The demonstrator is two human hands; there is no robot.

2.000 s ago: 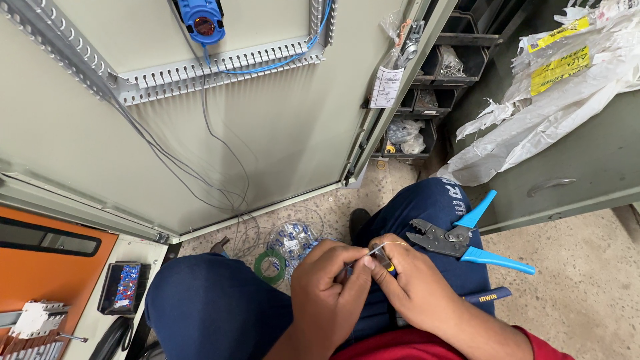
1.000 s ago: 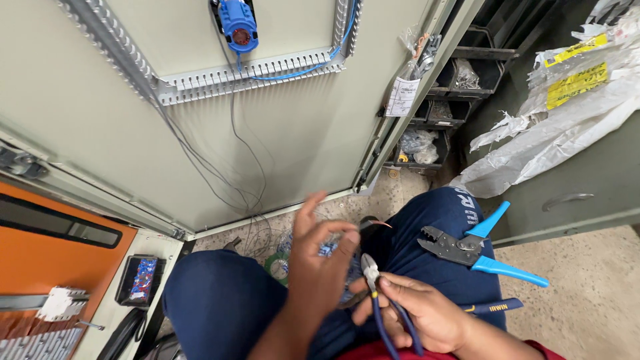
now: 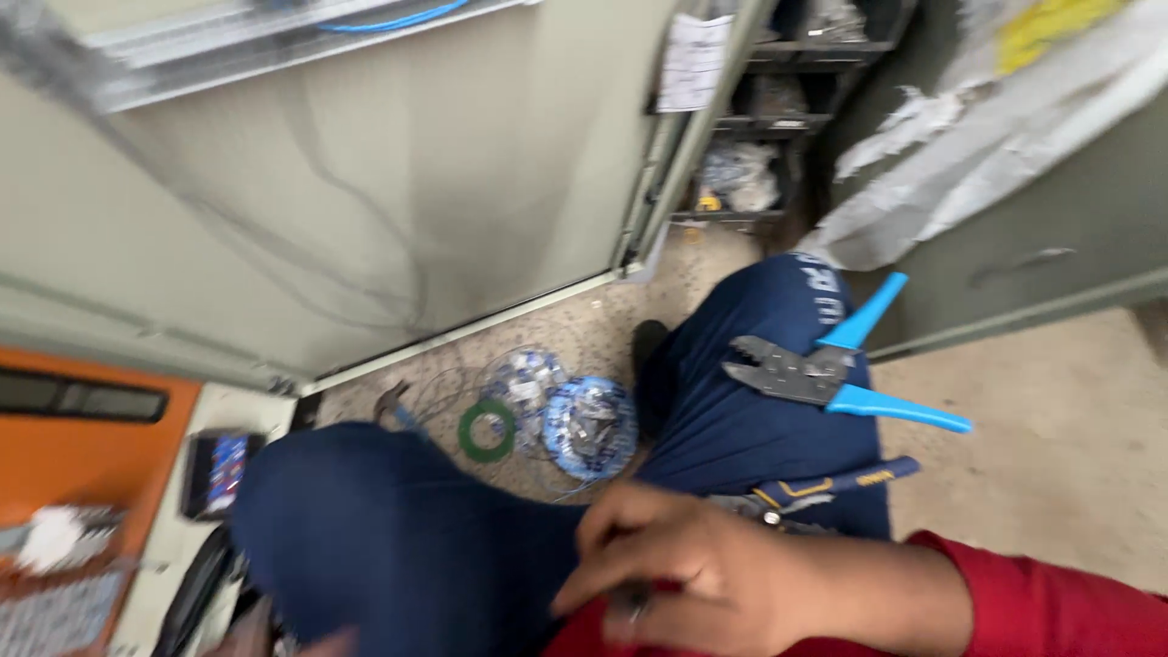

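My right hand (image 3: 680,570), in a red sleeve, is curled over my lap around a dark metal tool (image 3: 630,598), too blurred and covered to name. Low at the left edge of my lap, my left hand (image 3: 274,639) is blurred and partly cut off, beside a black item; whether it holds anything is unclear. A crimping tool (image 3: 803,374) with bright blue handles lies with parted jaws on my right thigh. Nearer my right wrist rests an Irwin hand tool (image 3: 839,479) with a navy and yellow handle.
On the floor between my legs lie a green tape roll (image 3: 486,431), a blue-and-white coil (image 3: 591,427) and a hammer (image 3: 394,406). A grey cabinet panel (image 3: 511,155) stands ahead. Black bins (image 3: 766,128) are beyond it. A small black tray (image 3: 219,474) sits at left.
My left hand has moved from near my right hand to the lower left. The pliers seen in my right hand are no longer plainly visible. The view has shifted and blurred.
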